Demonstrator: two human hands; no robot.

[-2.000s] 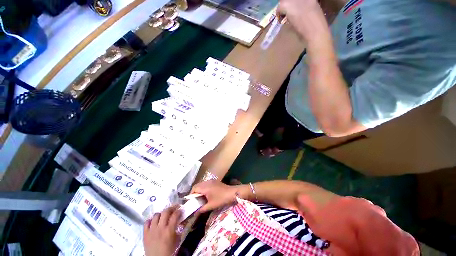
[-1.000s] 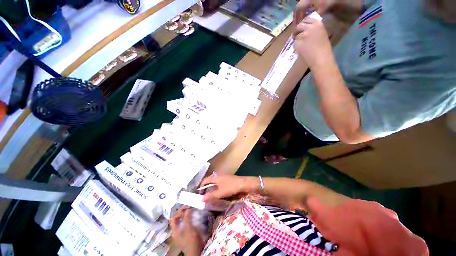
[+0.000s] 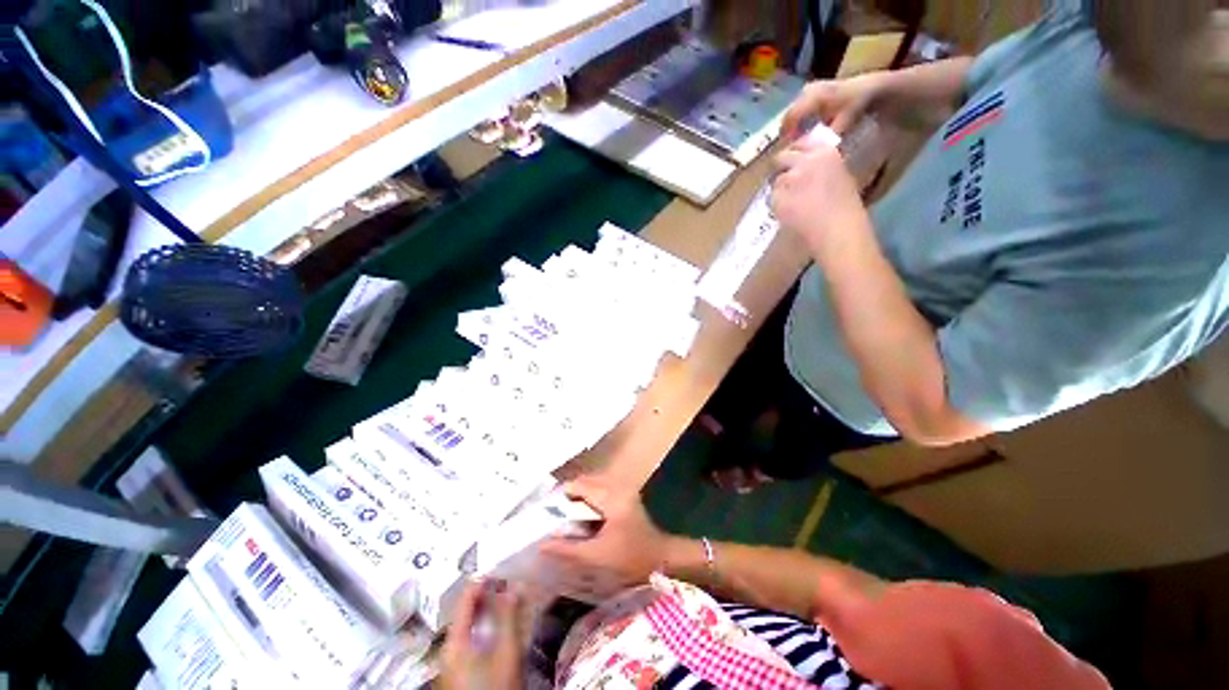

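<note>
My right hand (image 3: 613, 546), with a bracelet at the wrist, holds a white toothbrush box (image 3: 528, 528) at the near edge of the long box row. The box end by my fingers shows a dark gap. My left hand (image 3: 488, 636) is blurred and partly cut off by the bottom edge, just below that box. Its fingers point up; whether it grips anything is unclear. Overlapping white boxes (image 3: 539, 364) with dark lettering and small round icons run in a long row along the bench.
A coworker in a grey-green T-shirt (image 3: 1038, 256) holds a white box (image 3: 744, 254) at the right. A lone box (image 3: 356, 329) lies on the green belt (image 3: 445, 256). A dark-blue fan (image 3: 212, 299) hangs by the white shelf (image 3: 290, 128). A brown carton (image 3: 1038, 499) stands at the right.
The view has shifted. My right hand now holds a larger visible length of box beside the row, where a small white end showed before. The coworker now has both hands on a box.
</note>
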